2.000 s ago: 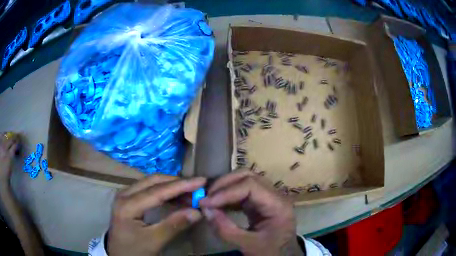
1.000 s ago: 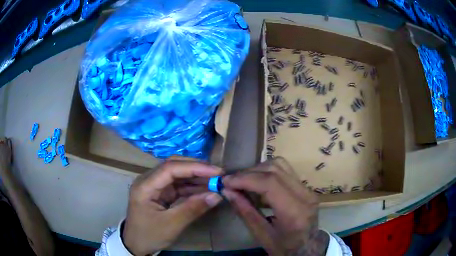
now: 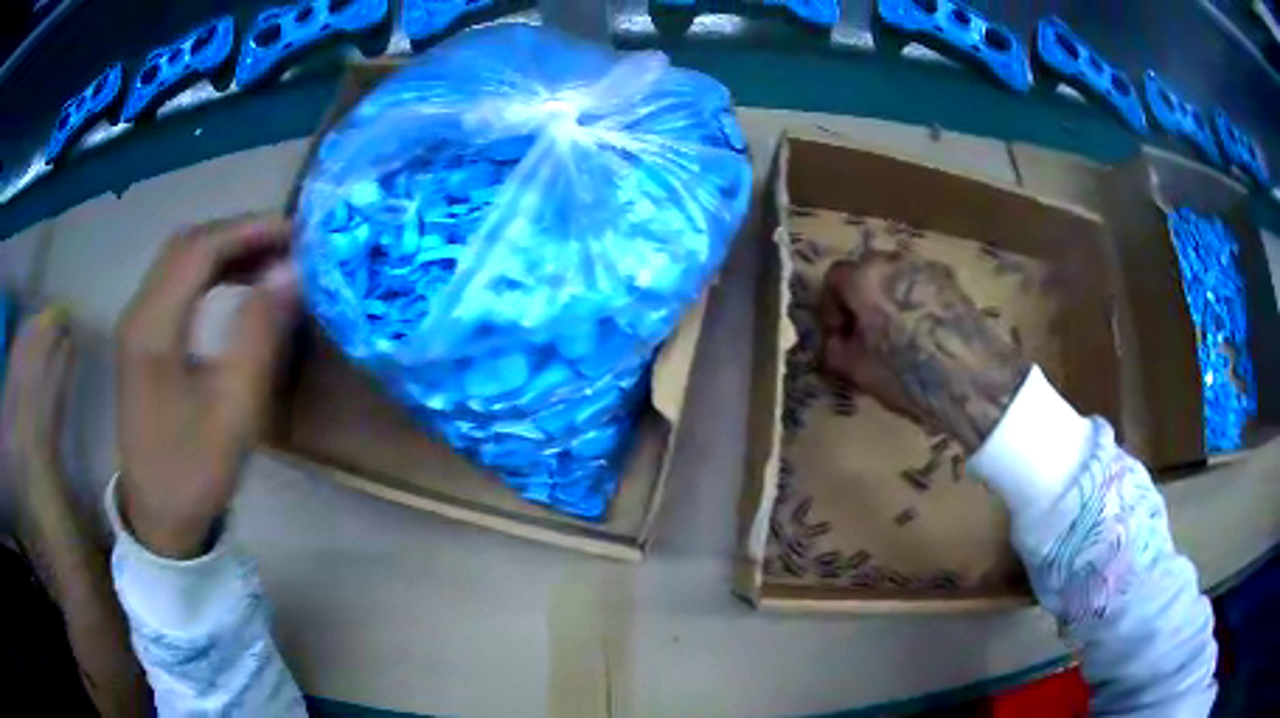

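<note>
My left hand (image 3: 197,379) is raised at the left, its blurred fingertips at the left edge of the clear bag of blue parts (image 3: 534,267). Whether it pinches anything cannot be told. The bag stands in a shallow cardboard box (image 3: 463,512). My right hand (image 3: 905,330) reaches into the spring tray (image 3: 898,606), fingers down among the small dark springs (image 3: 828,568) on its left side. Its fingertips are hidden, so its grip cannot be told. No blue part shows between my hands.
A smaller box with loose blue parts (image 3: 1214,330) stands at the right. Blue controller shells (image 3: 962,38) lie along the dark green conveyor at the back. Another person's hand (image 3: 35,379) is at the far left. Something red (image 3: 1042,697) shows below the bench edge.
My hands were together around a small blue part; now they are apart, the left at the bag's left side, the right inside the spring tray. The view has shifted, showing more conveyor.
</note>
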